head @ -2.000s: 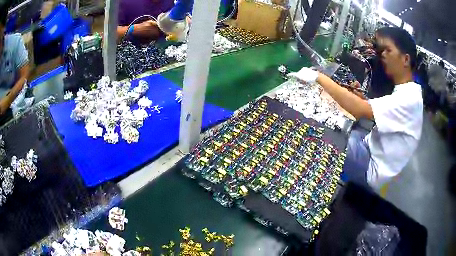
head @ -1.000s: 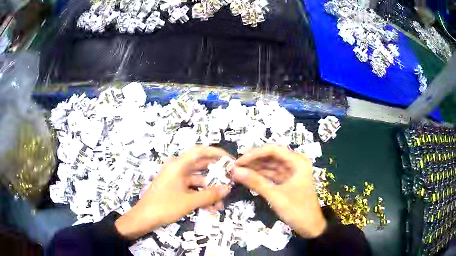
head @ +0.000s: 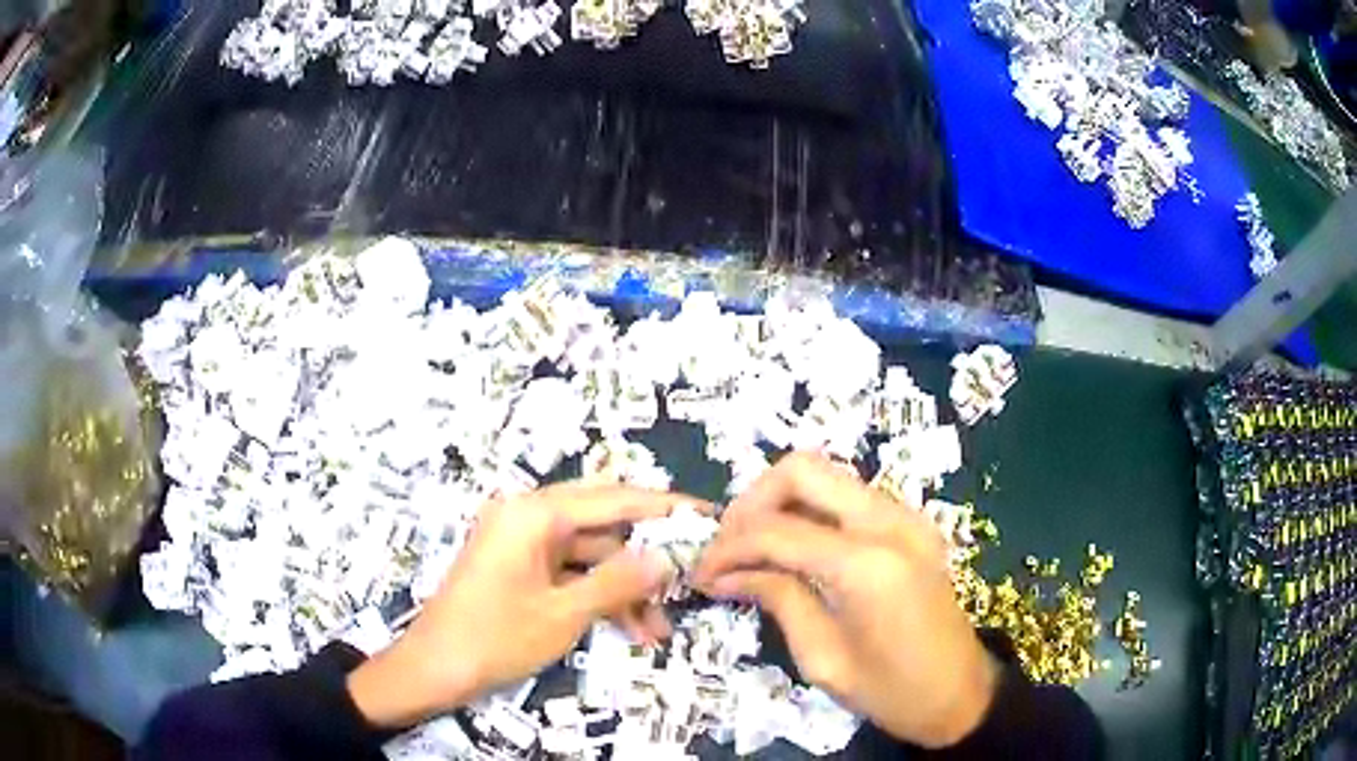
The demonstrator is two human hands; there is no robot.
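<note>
My left hand (head: 514, 595) is bare and grips a white plastic insert (head: 677, 538) between thumb and fingers at the lower middle. My right hand (head: 856, 587) is bare, with its fingertips against the right side of the same insert. Whether a brass piece is between those fingertips is hidden. A big pile of loose white inserts (head: 342, 431) lies left of and beyond my hands, with more just below them. A small heap of brass contacts (head: 1049, 617) lies right of my right hand.
Beyond a blue edge is a scuffed black mat (head: 566, 164) with fitted inserts (head: 402, 37) at its far side. A blue sheet (head: 1012, 193) at upper right carries another white pile. Rows of dark units (head: 1295, 550) are at right. A clear bag of brass contacts (head: 82, 476) is far left.
The view has swung from the line at the right down to the near bench. Since the middle frame, both hands have moved slightly nearer me, and my right fingers have curled lower over the insert.
</note>
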